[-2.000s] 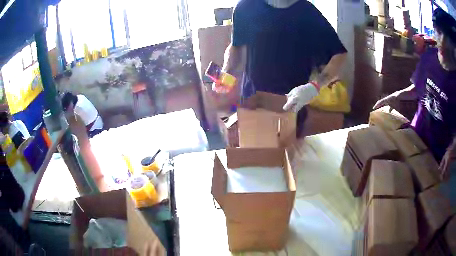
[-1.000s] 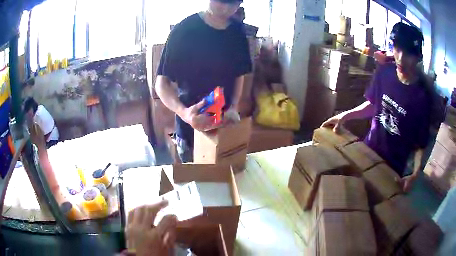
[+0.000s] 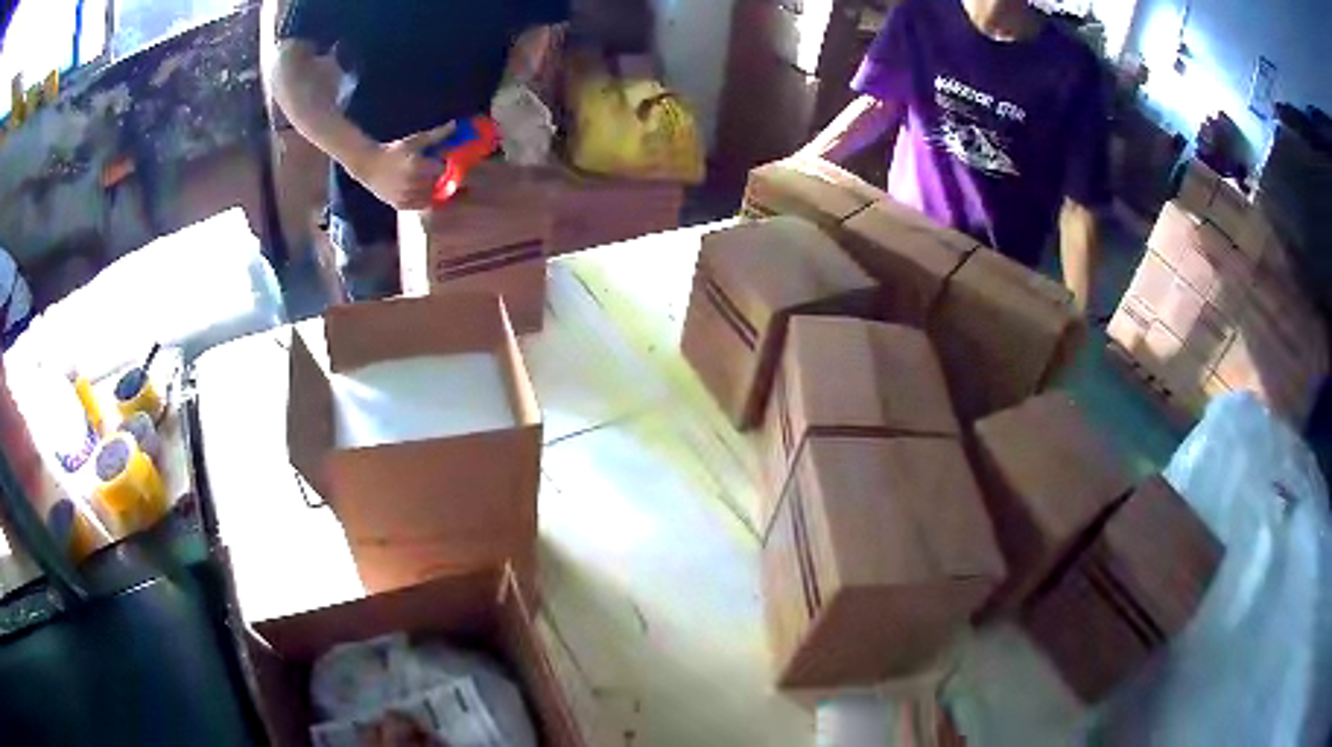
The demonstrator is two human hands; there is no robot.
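Note:
An open carton (image 3: 438, 504) stands on the table with a white foam sheet (image 3: 424, 399) lying flat inside. A second open carton (image 3: 373, 601) sits nearer, cut off by the bottom edge. It holds white bagged product (image 3: 358, 674) and a small white printed paper (image 3: 460, 712) on top. A blurred skin-coloured patch at the paper, which looks like fingertips of my left hand (image 3: 402, 733), is cut off by the bottom edge; its grip is unclear. My right hand cannot be made out; a blurred white and brown shape (image 3: 891, 721) shows at the bottom edge.
Closed cartons (image 3: 877, 511) crowd the table's right side. A person in a dark shirt (image 3: 416, 44) holds a red-orange tape gun (image 3: 465, 158) by a carton (image 3: 482, 248). A person in purple (image 3: 979, 117) stands behind the cartons. Tape rolls (image 3: 129, 482) lie left; clear plastic (image 3: 1242, 584) hangs right.
The view has swung right and down. The hand that held the white printed paper above the near carton is now lower, with the paper inside. The co-worker's tape gun remains held near the far carton.

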